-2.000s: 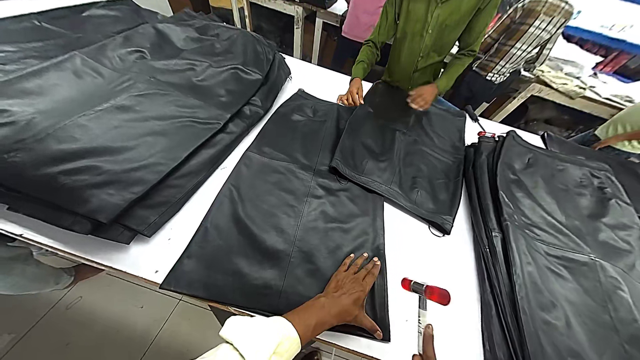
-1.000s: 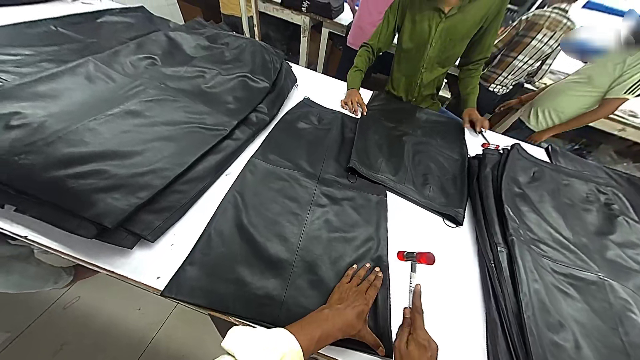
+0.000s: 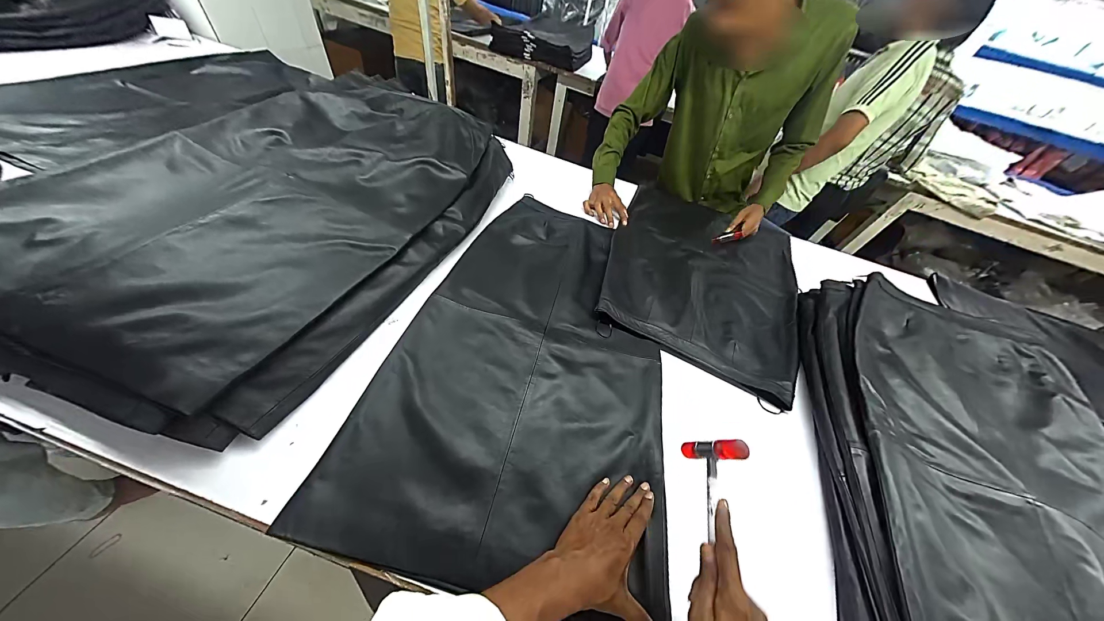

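A long black leather skirt (image 3: pixel 509 405), with seams down its middle and across it, lies flat on the white tabletop. Flat on its lower right corner rests my left hand (image 3: pixel 604 535), fingers spread, gripping nothing. My right hand (image 3: pixel 724 578) is closed around the handle of a mallet (image 3: pixel 714 449) with red ends, its head pointing away from me just right of the skirt. A second black leather piece (image 3: pixel 703 293) overlaps the skirt's upper right; a co-worker's hand (image 3: pixel 606 205) is beside it, and the other (image 3: pixel 743 226) holds a small red-ended tool over it.
Large black leather pieces (image 3: pixel 216 233) are stacked at the left. More black leather garments (image 3: pixel 975 431) lie in a pile along the right. A co-worker in a green shirt (image 3: pixel 724 112) stands across the table. Other people and a side table (image 3: pixel 1000 220) are behind.
The co-worker's hand at the right has moved from the right-hand pile onto the second leather piece, with a red-ended tool in it. My left hand has stayed on the skirt.
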